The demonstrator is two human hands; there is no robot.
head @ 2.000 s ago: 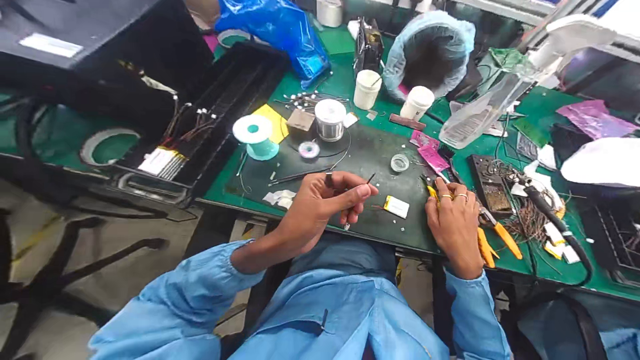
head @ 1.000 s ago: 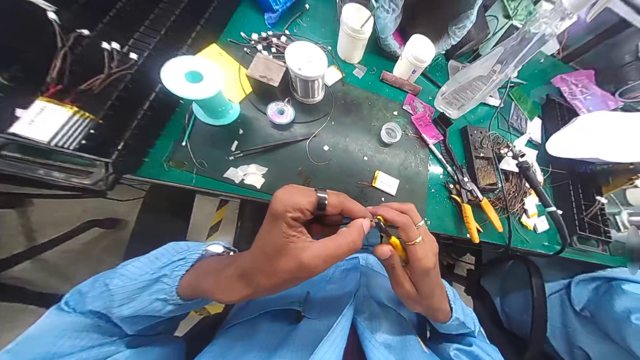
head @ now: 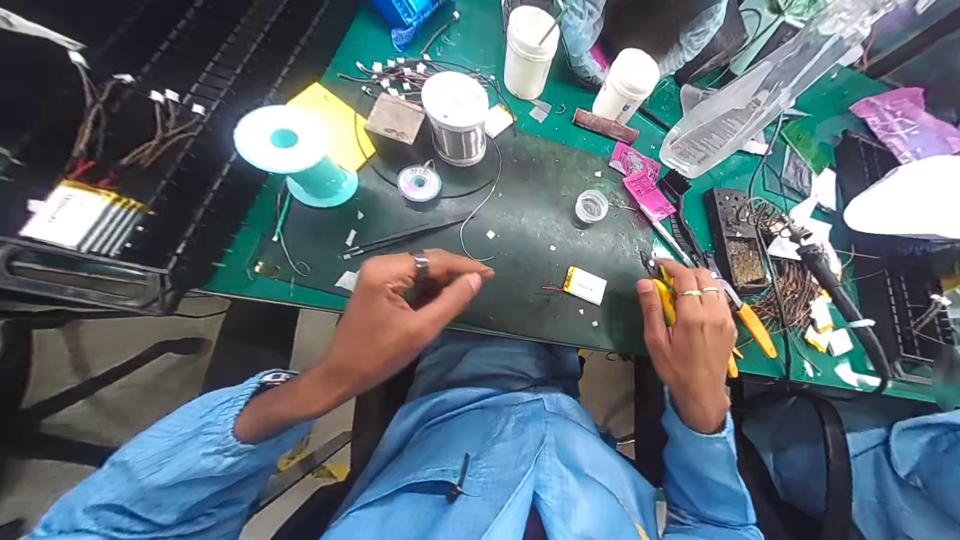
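My left hand [head: 405, 315] hovers over the front edge of the dark work mat [head: 525, 225], thumb and forefinger a little apart, with nothing visible between them. At the mat's right side my right hand [head: 690, 322] is closed around yellow-handled cutters [head: 663, 298], their jaws pointing away from me. Between the hands lies a small pouch battery cell [head: 585, 285] with yellow tape and short red and dark leads. Black tweezers [head: 405, 237] rest beyond my left hand. A small clear cup [head: 592, 206] stands farther back.
A teal wire spool [head: 322, 180], a solder wire reel [head: 459, 139] and a small solder wick spool [head: 419, 183] stand at the back left. Two white bottles [head: 532, 56] are behind. Orange-handled pliers [head: 757, 330] and a soldering iron [head: 825, 277] lie right. A battery pack [head: 82, 217] sits on a black rack.
My hands, together near the table edge one second ago, have moved apart. The right one has carried the yellow cutters to the mat's right side. The small cell stays on the mat.
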